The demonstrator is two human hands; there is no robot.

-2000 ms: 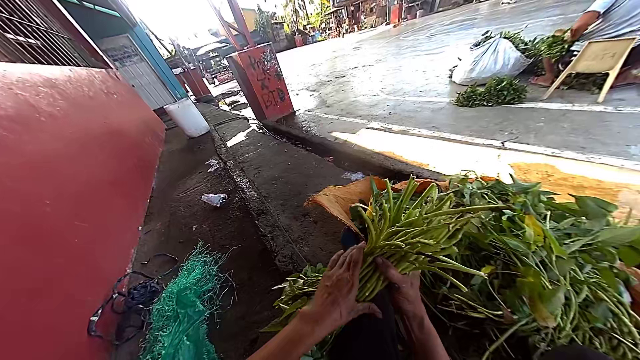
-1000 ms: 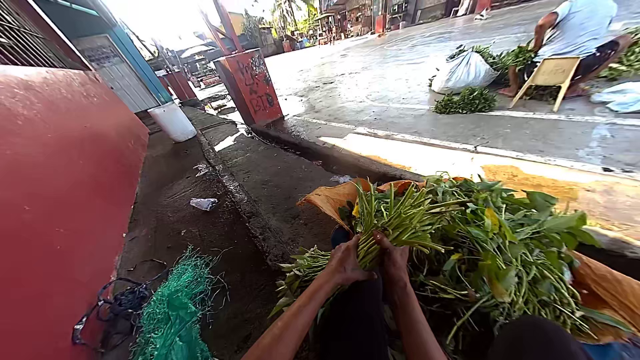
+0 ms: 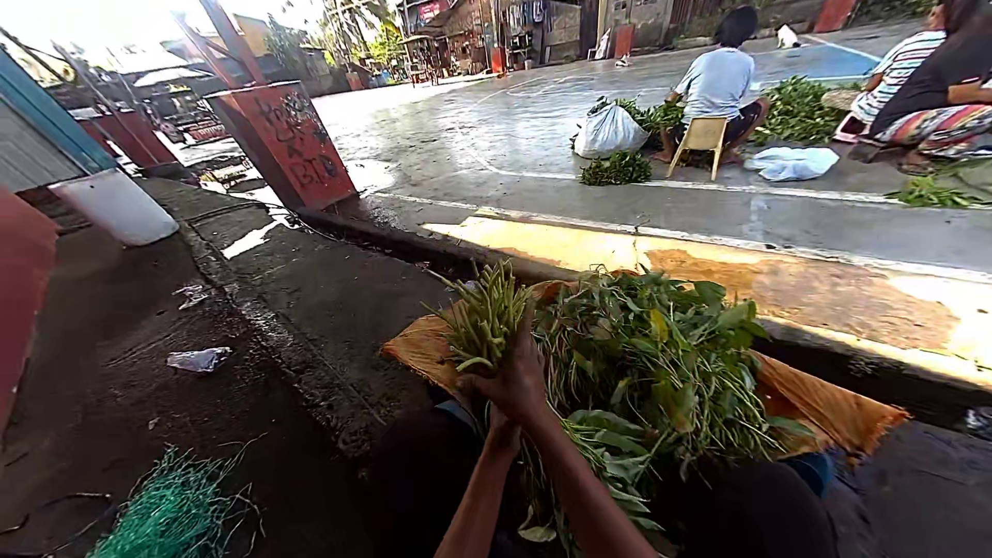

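Observation:
A bundle of leafy green stems (image 3: 487, 318) stands between my knees, its cut stem ends pointing up and away from me. My right hand (image 3: 515, 376) is wrapped around the bundle just under those ends. Lower down, my left hand (image 3: 502, 430) is at the same bundle, partly hidden behind my right hand and wrist. The leaves of the bundle seem to hang down below my forearms. Close on the right lies a big heap of leafy greens (image 3: 659, 356) on an orange woven sack (image 3: 825, 399).
Green plastic strings (image 3: 174, 508) lie at the lower left. A low concrete ledge (image 3: 310, 310) and a curb run past me. Beyond are a red graffitied post (image 3: 291, 147), a white container (image 3: 116, 205), and seated people (image 3: 717, 85) among greens and plastic bags (image 3: 612, 132).
The bundle, earlier slanting to the right between both hands, now stands more upright. My right hand has come across in front of my left. The view has swung right, showing more seated people.

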